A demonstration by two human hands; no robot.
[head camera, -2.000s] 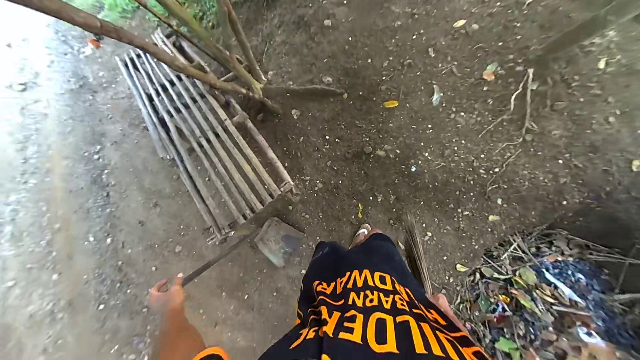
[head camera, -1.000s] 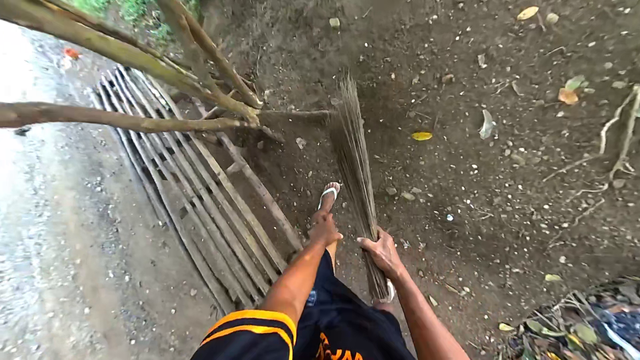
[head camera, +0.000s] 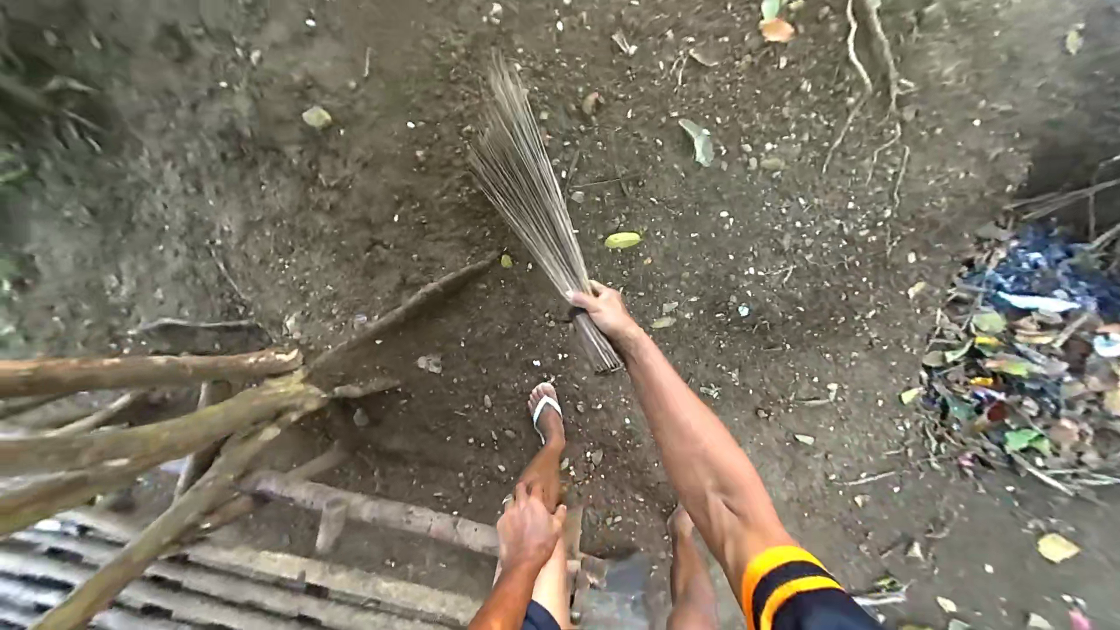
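Note:
My right hand [head camera: 604, 312] grips a stick broom [head camera: 534, 188] made of thin midribs near its bound end, over the bare soil. The bristles fan out away from me, up and to the left. My left hand [head camera: 530, 527] rests on my left leg, around the knee or shin, with no tool seen in it. A yellow leaf [head camera: 622, 240] lies just right of the broom. My foot in a white-strapped flip-flop [head camera: 546, 409] stands below the broom's bound end. A flat, greyish blade-like piece [head camera: 615, 595] lies between my legs, partly hidden.
Several tree trunks or branches [head camera: 149, 429] spread at the left, above a slatted wooden bench [head camera: 262, 582]. A heap of leaves and plastic litter [head camera: 1032, 367] lies at the right. Exposed roots [head camera: 888, 79] run along the ground at the upper right, near scattered leaves and pebbles.
The broom has swung from pointing nearly straight ahead to slanting left, and my right arm reaches farther out. My left hand stays at my leg. The view has turned.

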